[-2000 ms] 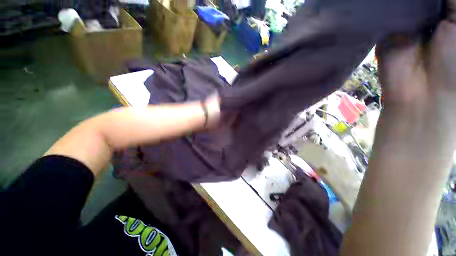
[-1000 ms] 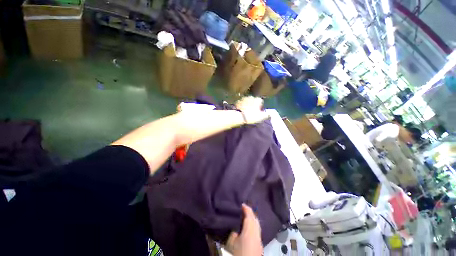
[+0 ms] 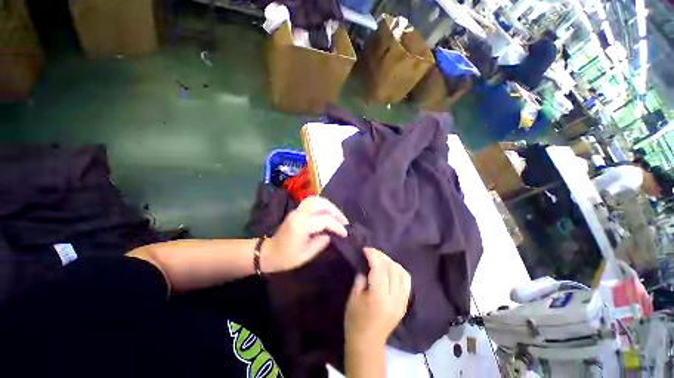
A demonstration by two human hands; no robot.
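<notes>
A dark plum-brown garment [image 3: 403,184] lies bunched over the white sewing table [image 3: 485,214] and hangs over its near edge toward the lap. My left hand [image 3: 307,235] pinches a folded edge of the dark cloth near the table's near edge. My right hand [image 3: 378,295] grips the same edge just to the right, fingers curled over it. The off-white sewing machine [image 3: 547,317] stands at the right. Its needle area cannot be made out.
A blue basket [image 3: 284,162] with red cloth sits beside the table. Dark cloth [image 3: 59,199] with a white label lies at the left. Cardboard boxes [image 3: 307,70] stand on the green floor [image 3: 185,148]. A person in white [image 3: 622,179] is at the far right.
Both hands have come close together on the cloth edge; my left hand moved back from the table's far end. The garment now lies spread farther across the table, and the view has shifted.
</notes>
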